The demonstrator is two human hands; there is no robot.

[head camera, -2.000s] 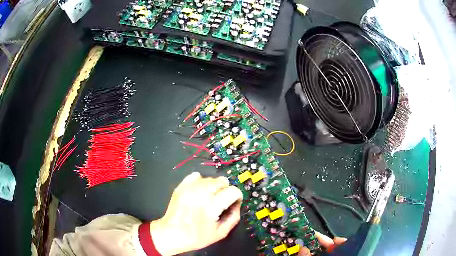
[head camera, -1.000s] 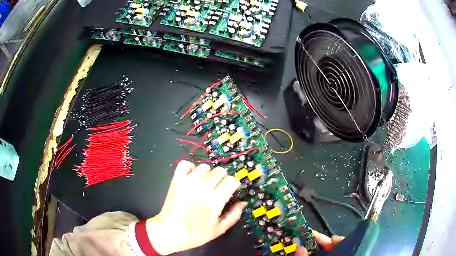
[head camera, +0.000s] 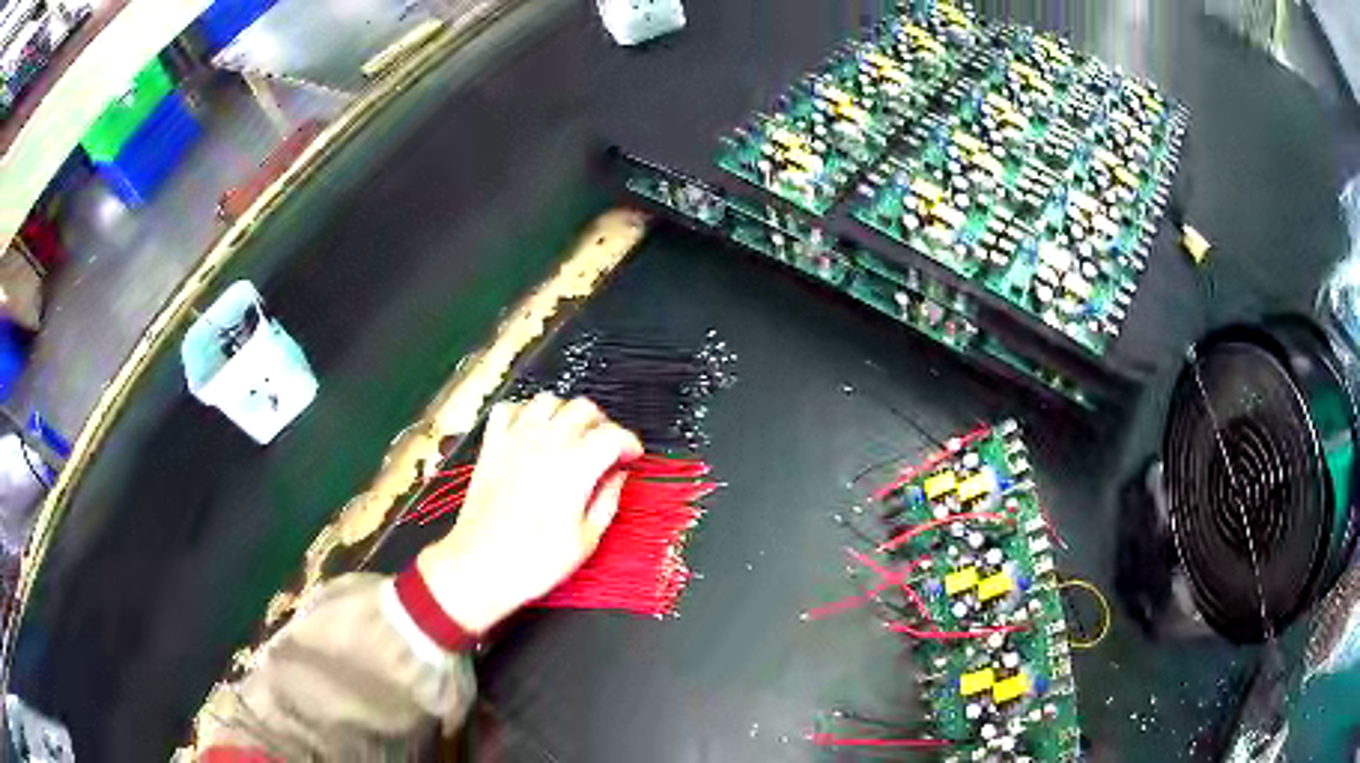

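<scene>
My left hand (head camera: 537, 507) lies over the left part of the red lead wires (head camera: 650, 544), its bent fingers near the edge of the black lead wires (head camera: 644, 388). The fingertips are hidden, so I cannot tell whether they hold a wire. The green board strip (head camera: 996, 581) lies component side up at the lower right, cut off by the bottom edge. Red wires stick out from its left side, one straight near the bottom edge. My right hand is out of the picture.
Stacked board panels (head camera: 970, 172) lie on black trays at the back. A black fan (head camera: 1256, 480) stands at the right, with a yellow ring (head camera: 1087, 613) beside the strip. The conveyor's chipped edge (head camera: 433, 418) runs left of the wires. A white cup (head camera: 251, 365) is on the belt.
The view has swung left, and more belt shows. My left hand has moved from the board strip to the wire piles. My right hand has left the view. A straight red wire now shows at the strip's lower left.
</scene>
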